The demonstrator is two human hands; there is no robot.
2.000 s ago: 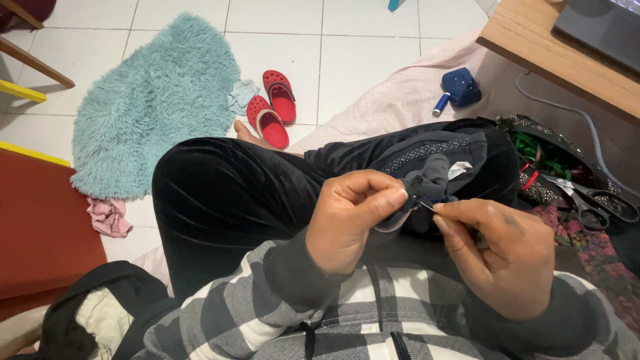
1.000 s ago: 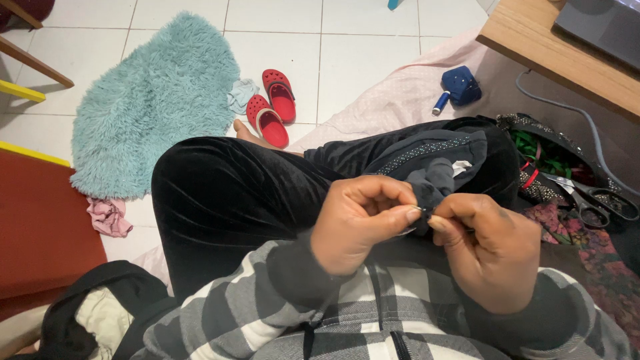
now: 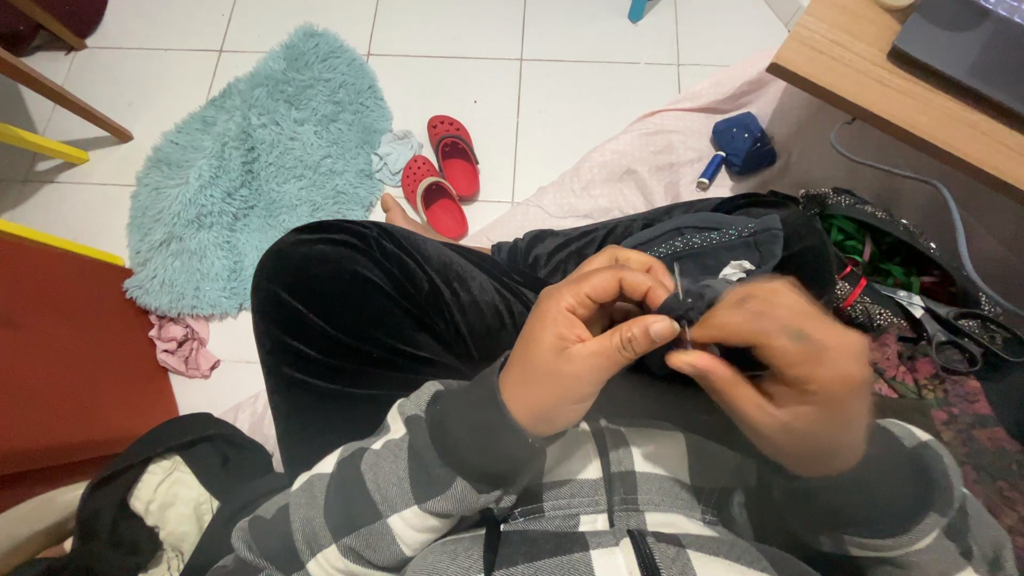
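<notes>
My left hand (image 3: pixel 596 340) pinches a fold of a dark fabric garment (image 3: pixel 712 240) over my lap; the garment has a band of small shiny studs and a white tag. A thin needle (image 3: pixel 678 280) stands up out of the fold, by my left fingertips. Blurred by motion, my right hand (image 3: pixel 788 364) is at the right side of the fold, thumb and forefinger close to it; whether they grip anything is unclear. Beyond my knee lie a blue thread spool (image 3: pixel 710 171) and a dark blue pincushion (image 3: pixel 744 142).
Black-handled scissors (image 3: pixel 944 328) lie at right by a studded bag (image 3: pixel 872 232) with green and red contents. A wooden table (image 3: pixel 888 88) carries a laptop (image 3: pixel 964 52) at upper right. Red clogs (image 3: pixel 440 200) and a fluffy turquoise rug (image 3: pixel 264 172) are on the tiled floor.
A second ago my two hands' fingertips met at the fold; now my right hand is slightly apart and blurred. The needle now stands upright in the fabric.
</notes>
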